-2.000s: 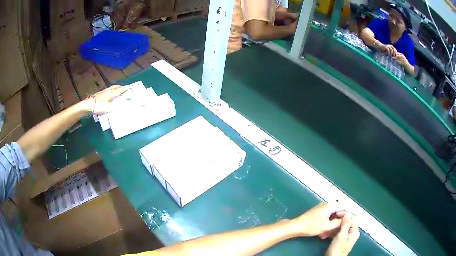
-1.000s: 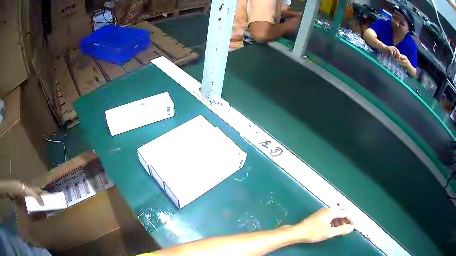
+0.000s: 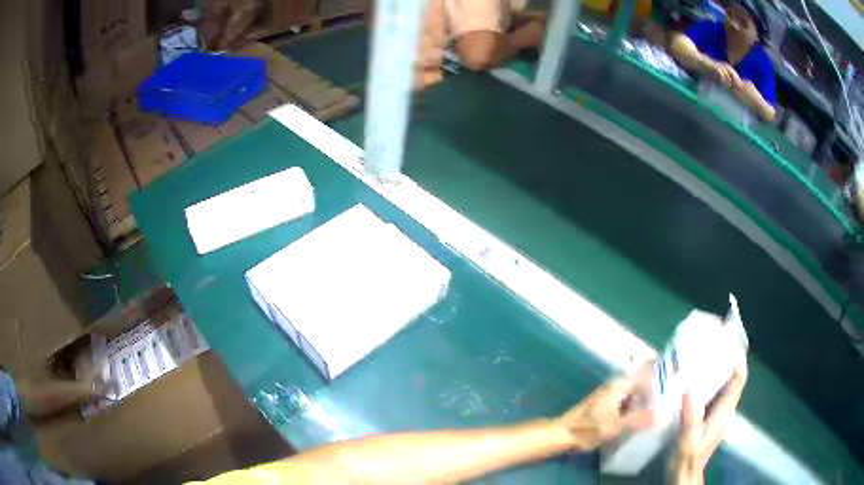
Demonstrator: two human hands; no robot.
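My left hand (image 3: 606, 414) reaches in from the bottom and grips the left side of a white product carton (image 3: 699, 358) with blue print. My right hand (image 3: 709, 417) holds the same carton from the right, fingers upward. A thin white flap stands up at its top right; the image is blurred there. A white part shows under my left hand; whether it belongs to this carton I cannot tell. A block of white cartons (image 3: 349, 284) lies flat on the green bench. A smaller white carton (image 3: 251, 208) lies behind it.
Another person's hand (image 3: 71, 393), at the left, is in the open brown shipping carton (image 3: 175, 417). A white edge strip (image 3: 531, 284) and post (image 3: 388, 95) separate bench and belt. A blue crate (image 3: 204, 85) is behind. Other people stand across the line.
A white carton has appeared between my hands; my right hand is back in view. The neighbour's hand took cartons from the bench to the shipping carton. The view has shifted slightly.
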